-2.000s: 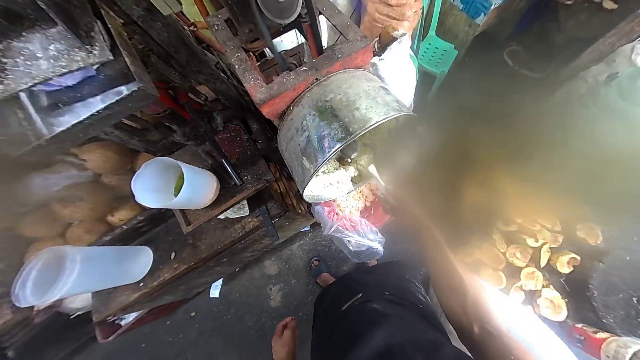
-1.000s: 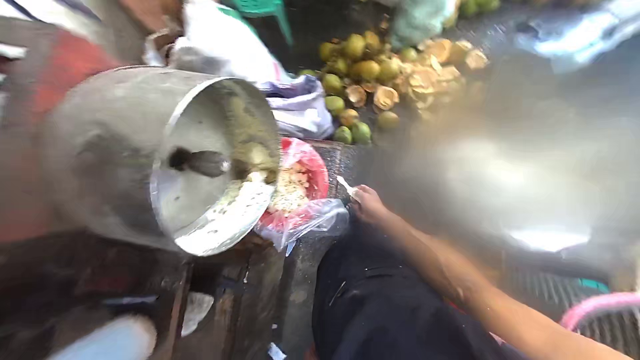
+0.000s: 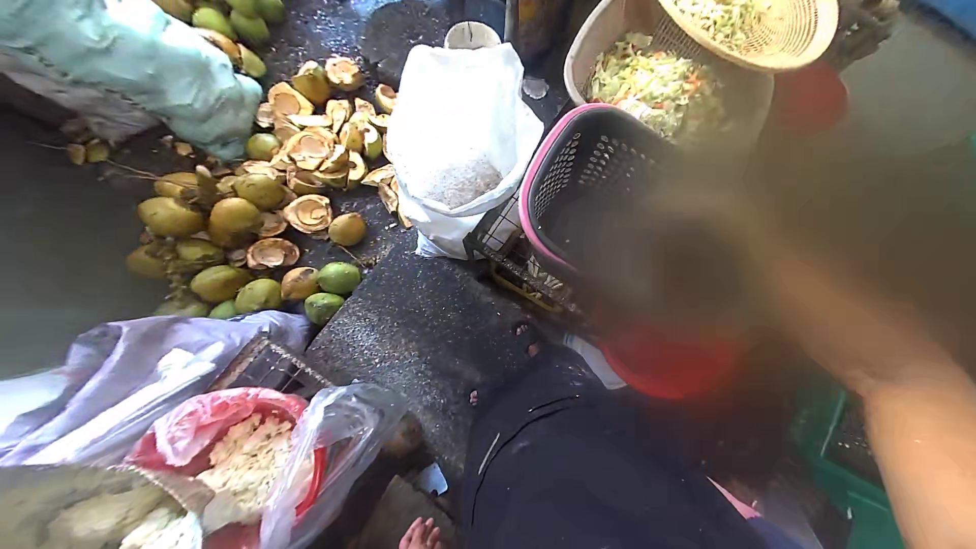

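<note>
My right forearm reaches in from the right edge, and my right hand (image 3: 732,229) is a blur over the dark plastic basket with a pink rim (image 3: 534,198). Whether its fingers hold anything cannot be made out. Below it, a red tub (image 3: 671,362) is partly hidden by the blur. My left hand is outside the view. At the lower left, a red basin (image 3: 316,476) lined with plastic bags holds pale shredded food (image 3: 255,457). Beside it shows the rim of a metal drum (image 3: 171,488) with whitish shreds inside.
Whole green-brown coconuts (image 3: 232,221) and cut husks (image 3: 309,149) lie on the wet floor at the upper left. An open white sack (image 3: 461,130) stands left of the basket. A basket of chopped vegetables (image 3: 648,84) is behind it. A green crate (image 3: 862,465) sits at the lower right.
The view has swung far to the right. One second ago my right hand was beside the red basin, holding a small whitish thing; now it is over the dark basket.
</note>
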